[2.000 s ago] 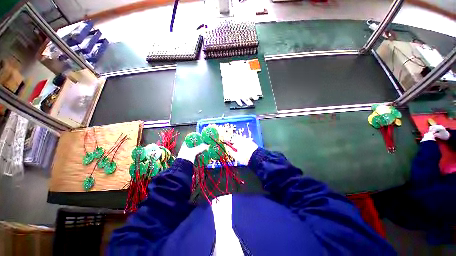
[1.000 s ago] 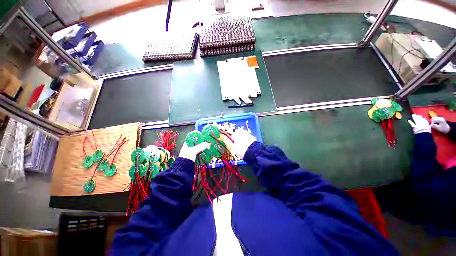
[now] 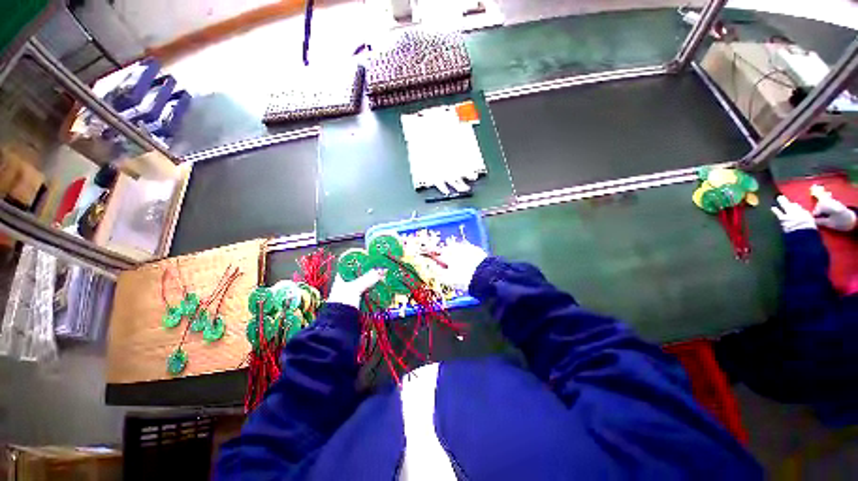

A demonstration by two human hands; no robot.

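Observation:
My left hand (image 3: pixel 350 288), in a white glove, holds a fanned bunch of green round circuit boards (image 3: pixel 385 249) with red and dark lead wires hanging down. The bunch is over the front left of the blue tray (image 3: pixel 482 228), which holds small cream-white parts. My right hand (image 3: pixel 458 266), also in a white glove, is over the tray at the bunch's right side, at the wires and a yellowish disc; its fingertips are blurred, so its grip cannot be told. Another bunch of boards (image 3: pixel 273 315) lies left of my left hand.
A cardboard sheet (image 3: pixel 132 315) with several boards lies at left. Papers (image 3: pixel 442 146), a dark pen and white gloves lie beyond the tray. Studded racks (image 3: pixel 419 66) stand at the back. Another board bunch (image 3: pixel 724 193) lies at right, near another person's gloved hands. A black crate (image 3: pixel 169 446) stands below left.
The view has shifted slightly. My hands stay at the board bunch, with only slight movement. The other person's hands at right have moved over the red surface.

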